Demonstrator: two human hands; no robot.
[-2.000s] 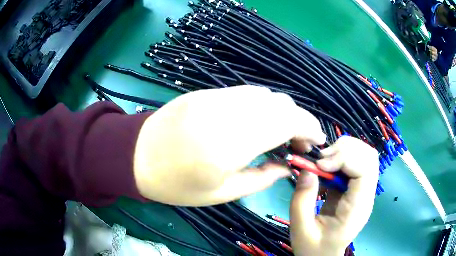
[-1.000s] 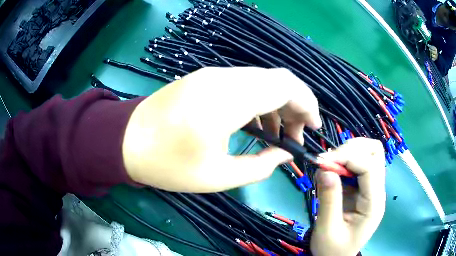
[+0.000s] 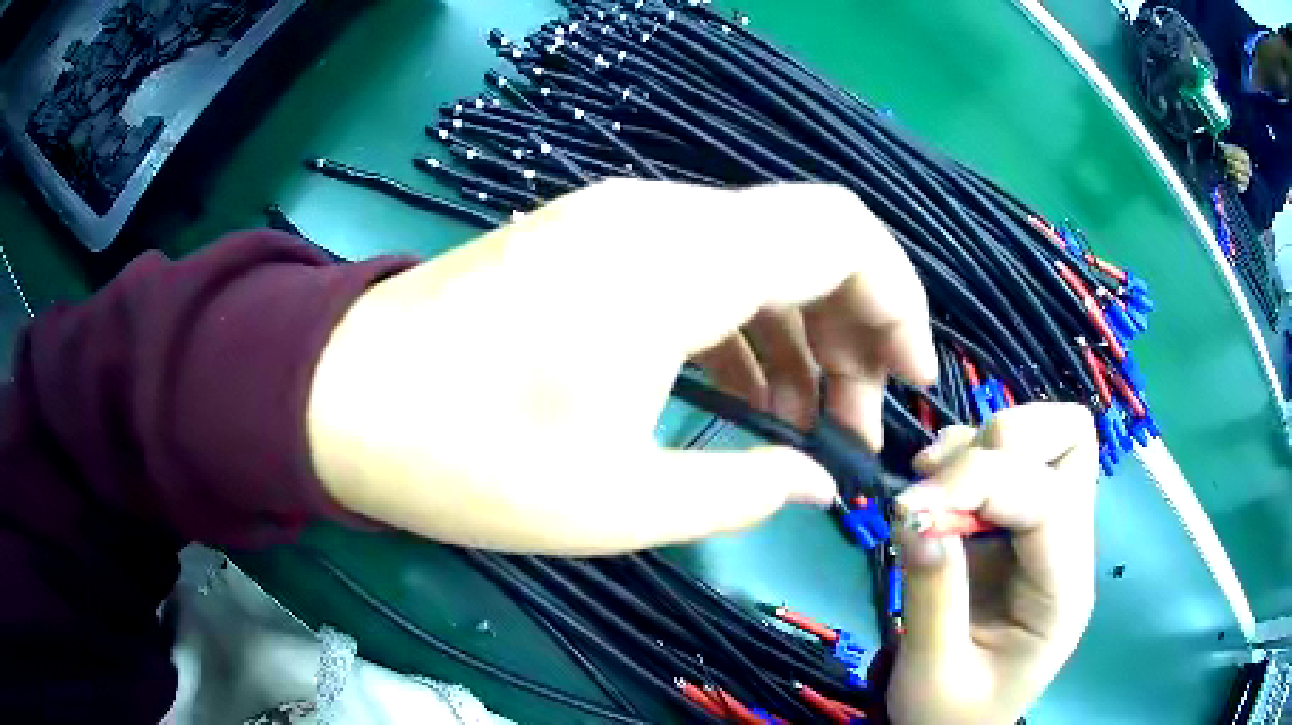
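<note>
My left hand (image 3: 609, 375), bare with a maroon sleeve, reaches in from the left. Its thumb and fingers are around a black cable lead (image 3: 751, 415). A wider black sleeve (image 3: 846, 463) sits on the cable just past the thumb tip, blurred. My right hand (image 3: 1003, 552), bare, pinches a red core wire (image 3: 956, 523) between thumb and forefinger at the cable's far end. The blue tip is hidden in the right hand. The cable's other end is hidden behind my left hand.
A large cable pile (image 3: 794, 170) fans across the green bench behind my hands. A smaller cable pile (image 3: 624, 623) lies nearer, below my left hand. A black parts bin (image 3: 106, 227) with loose sleeves is upper left. Another person (image 3: 1254, 156) is at the upper right.
My left hand has turned from beside the red wire onto the black cable, and its fingers have spread slightly. The sleeve now shows on the cable. My right hand has shifted slightly right and down.
</note>
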